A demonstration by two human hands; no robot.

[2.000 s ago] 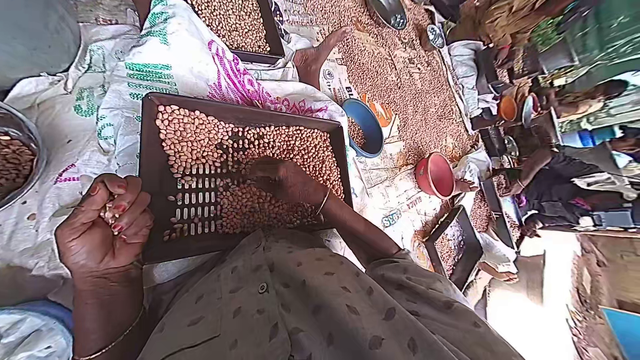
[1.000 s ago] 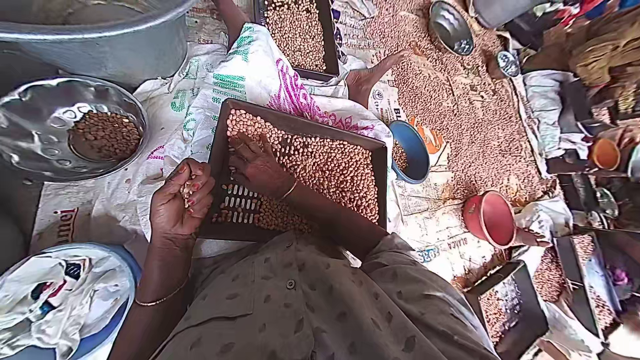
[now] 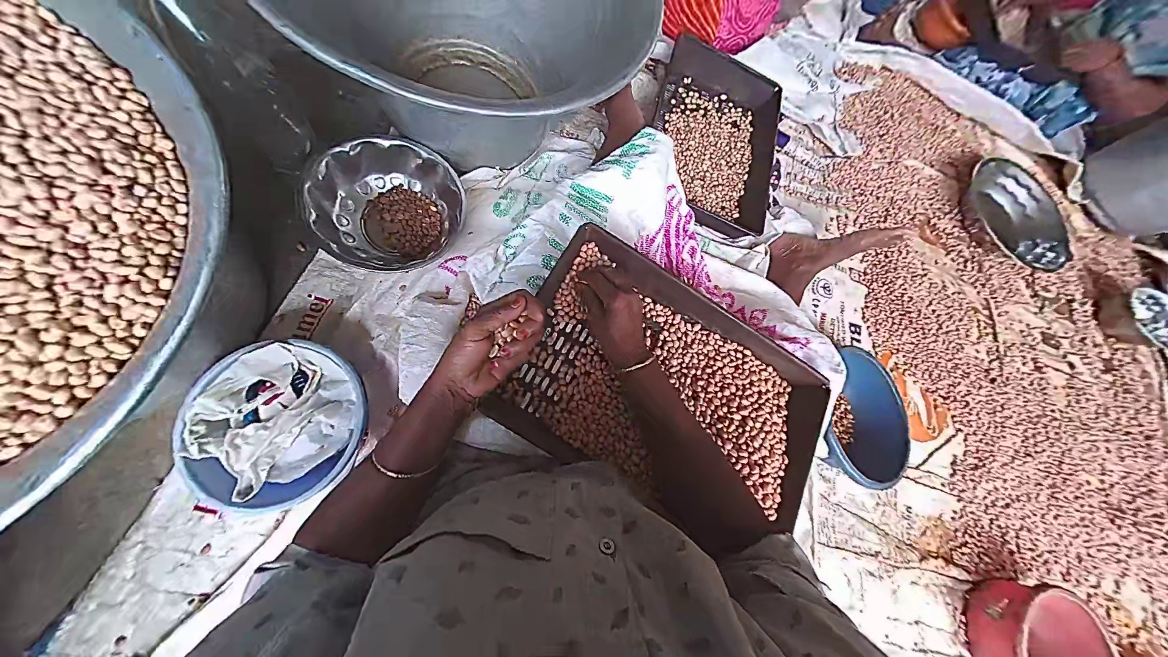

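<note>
A dark rectangular tray (image 3: 703,310) with a slotted bottom lies tilted across my lap, holding many shelled peanuts (image 3: 721,392). My left hand (image 3: 493,347) is curled around a small handful of peanuts, just over the tray's left edge. My right hand (image 3: 616,315) reaches into the tray near its upper left corner, with its fingers down among the peanuts; whether it grips any is hidden. Bare slots show between the two hands. A bangle circles each wrist.
At left stand a large metal basin (image 3: 196,265) of peanuts, a metal bowl (image 3: 315,205) with darker pieces and a blue tub (image 3: 360,429) holding a plastic bag. Another tray (image 3: 771,137), a large pot (image 3: 511,137), a blue bowl (image 3: 881,420) and spread peanuts (image 3: 1031,411) surround me. Other people sit nearby.
The view has swung left, bringing the large basin of peanuts into sight. My right hand has moved from the tray's middle to its upper left part. My left hand stays curled around peanuts.
</note>
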